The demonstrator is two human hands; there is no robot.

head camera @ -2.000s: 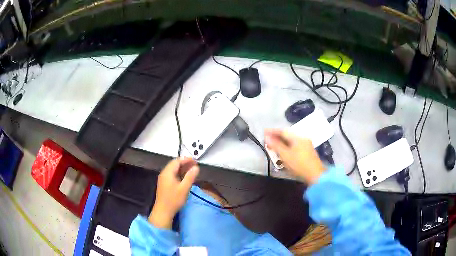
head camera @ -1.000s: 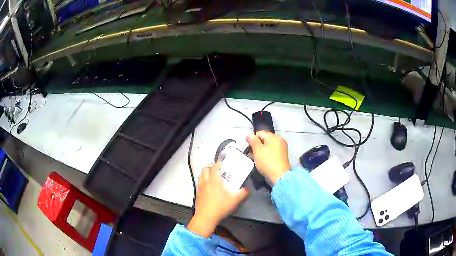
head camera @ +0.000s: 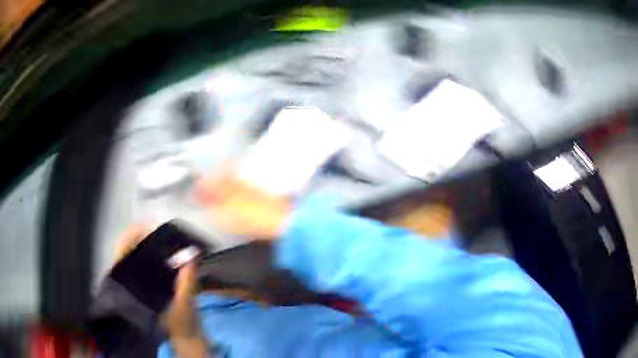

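Observation:
The view is strongly blurred. My left hand (head camera: 183,308) is at the lower left, gripping a smartphone (head camera: 152,262) with its dark side up and a small bright patch on it. My right hand (head camera: 241,206) is a blur over the bench, close to the lower edge of a white smartphone (head camera: 297,143); whether it touches or holds anything is unclear. Another white smartphone (head camera: 441,129) lies further right. Dark shapes show behind both white phones. A pale blurred object (head camera: 164,175) lies above my left hand.
A long black tray (head camera: 77,203) crosses the bench on the left. Dark mouse-like shapes (head camera: 192,112) and a yellow-green patch (head camera: 311,19) lie further back. A black box (head camera: 559,245) with a white label (head camera: 557,173) stands at the right. Something red (head camera: 59,342) shows lower left.
The view has swung right and down. The phone in my left hand now shows its dark side instead of its white back. My right hand has moved from the mouse area towards the middle white phone.

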